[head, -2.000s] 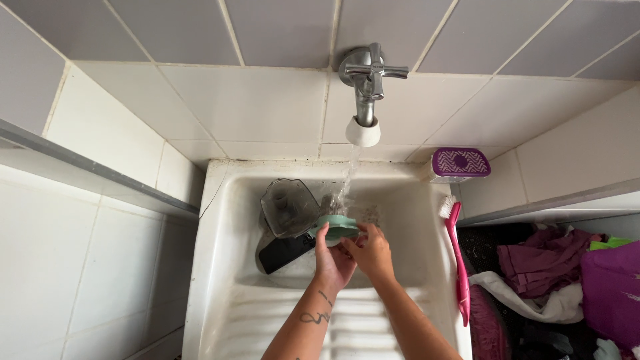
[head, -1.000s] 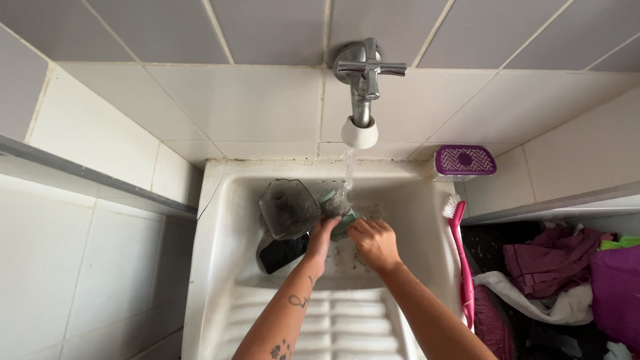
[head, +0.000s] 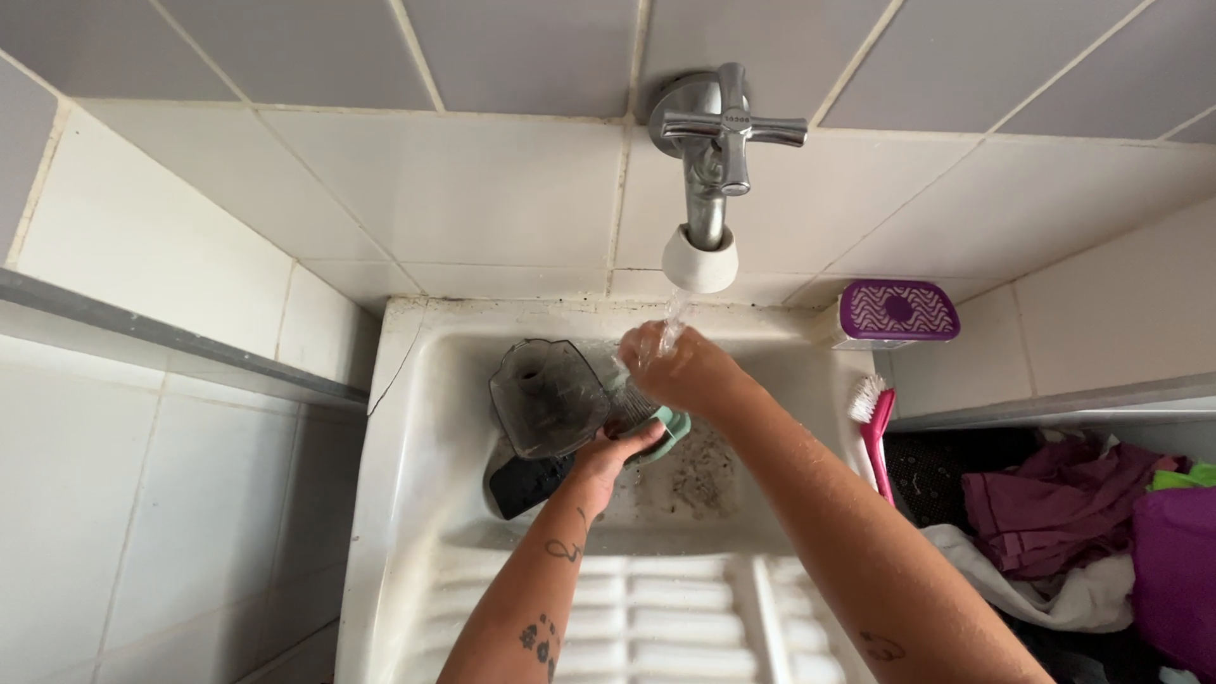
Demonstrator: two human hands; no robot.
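My left hand [head: 613,454] grips a light green plastic part [head: 673,435] by its edge, low in the basin of a white laundry sink [head: 399,532]. My right hand [head: 670,366] is above it, under the water running from the chrome tap [head: 705,204]; its fingers are blurred by the water, so whether it holds anything is unclear. Just left of the green part lies a smoky transparent plastic container [head: 551,404]. Partly beneath that container is a black plastic part [head: 522,484]. Dark dirt [head: 703,470] is scattered over the basin floor.
A box with a purple patterned lid [head: 898,312] stands on the sink's back right corner. A pink-handled brush [head: 876,437] rests along the right rim. Beyond that rim lie a maroon cloth [head: 1054,503] and a white cloth [head: 1064,598]. Tiled walls surround the sink, with a ribbed washboard in front.
My right hand has let go of the green part and moved up into the running water. My left hand still holds the green part, and more dirt shows on the basin floor.
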